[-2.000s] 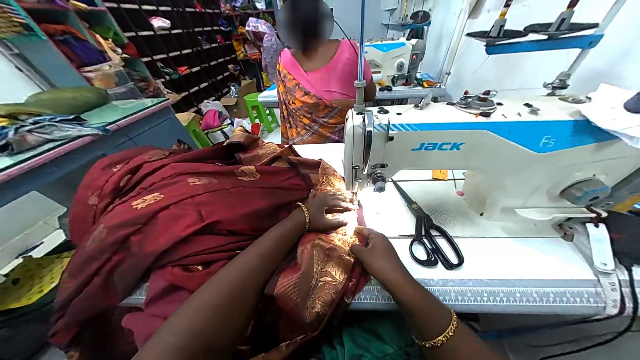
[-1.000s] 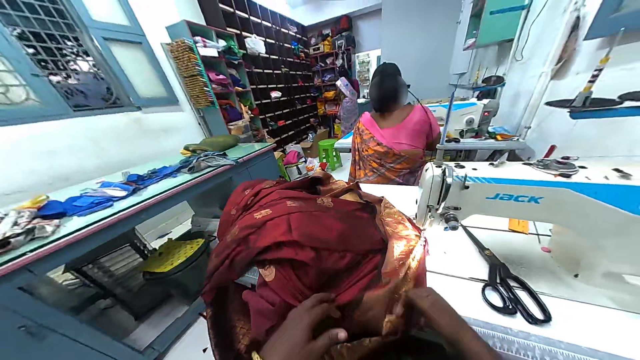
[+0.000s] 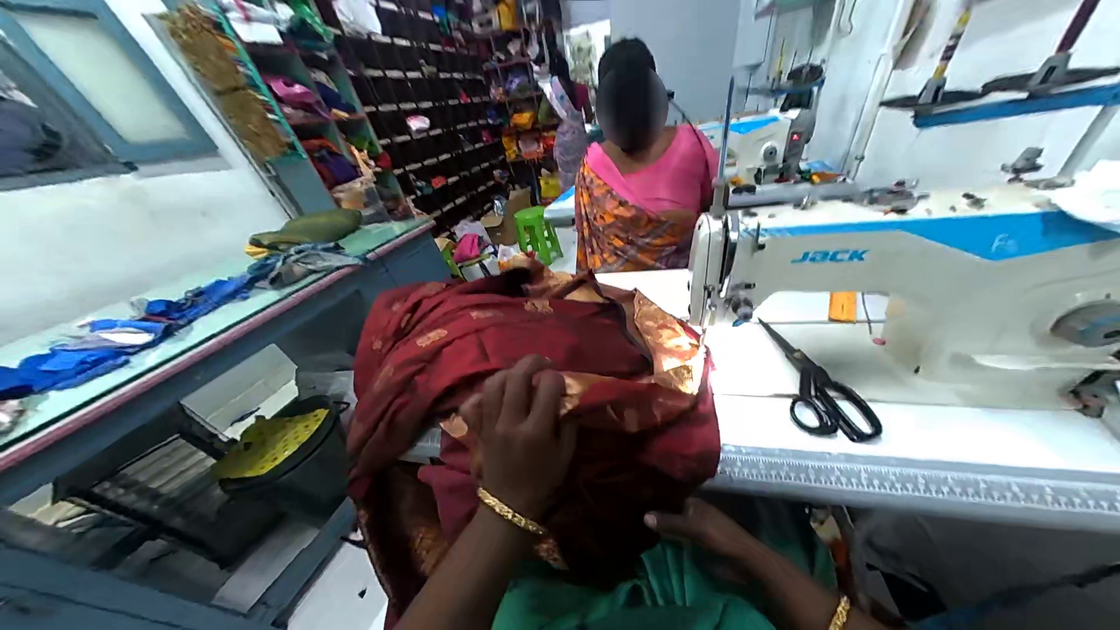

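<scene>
A maroon cloth with a gold woven border (image 3: 560,324) lies bunched on the sewing table and hangs over its front edge. My left hand (image 3: 522,429) grips a fold of it near the middle. Below the table edge, my right hand (image 3: 704,534) is at the cloth's lower right edge; whether its fingers hold cloth is unclear. The gold border reaches the needle area of a white and blue Jack sewing machine (image 3: 875,254). Black-handled scissors (image 3: 818,385) lie on the white table top, right of the cloth.
A ruler strip (image 3: 875,472) runs along the table's front edge. At left, a long counter (image 3: 201,324) bears blue cloth pieces, with a dark bin (image 3: 297,464) beneath. A person in pink and orange (image 3: 647,201) is beyond the machine. Thread stands (image 3: 936,87) rise at the right.
My left hand has come away from the needle area and now grips the cloth's middle. My right hand has moved down below the table edge. The cloth is more bunched than two seconds ago.
</scene>
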